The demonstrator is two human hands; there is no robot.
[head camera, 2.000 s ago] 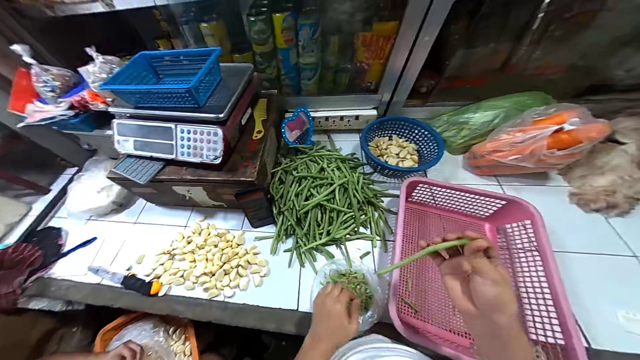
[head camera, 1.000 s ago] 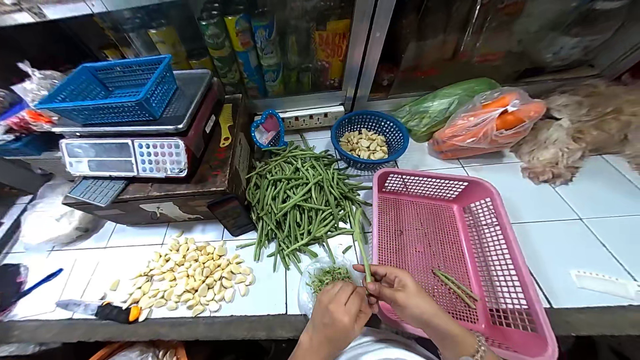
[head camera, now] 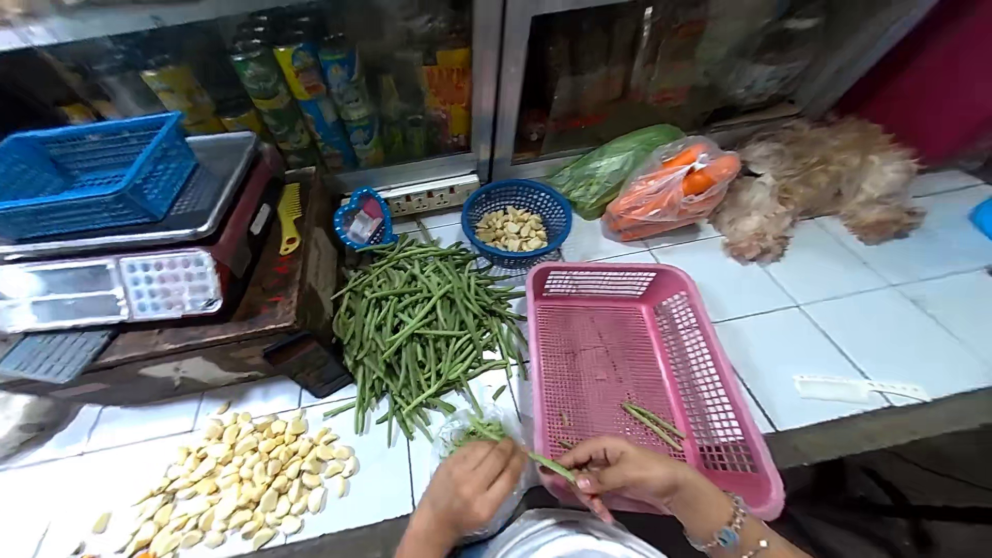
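My left hand (head camera: 479, 482) and my right hand (head camera: 612, 471) hold a green bean (head camera: 552, 466) between them, at the near edge of the counter. Below the left hand is a clear plastic bag (head camera: 508, 425) of green trimmings. The right hand is over the near left part of a pink plastic basket (head camera: 717, 353), where a few bean pieces (head camera: 652, 426) lie. A large heap of green beans (head camera: 422, 325) lies behind the bag. Peeled garlic cloves (head camera: 256, 473) are spread on the white tiles at the left.
Behind stand a round blue basket of garlic (head camera: 473, 225), bagged carrots (head camera: 670, 194) and a green plastic bag (head camera: 612, 167). A furry animal (head camera: 837, 178) lies at the back right. At left, a digital scale (head camera: 170, 285) bears a blue basket (head camera: 93, 174). A white strip (head camera: 860, 389) lies at right.
Bean pieces lie in the pink basket that were not visible there two seconds ago. My right hand has come from over the basket toward my left, and both hands now hold a bean.
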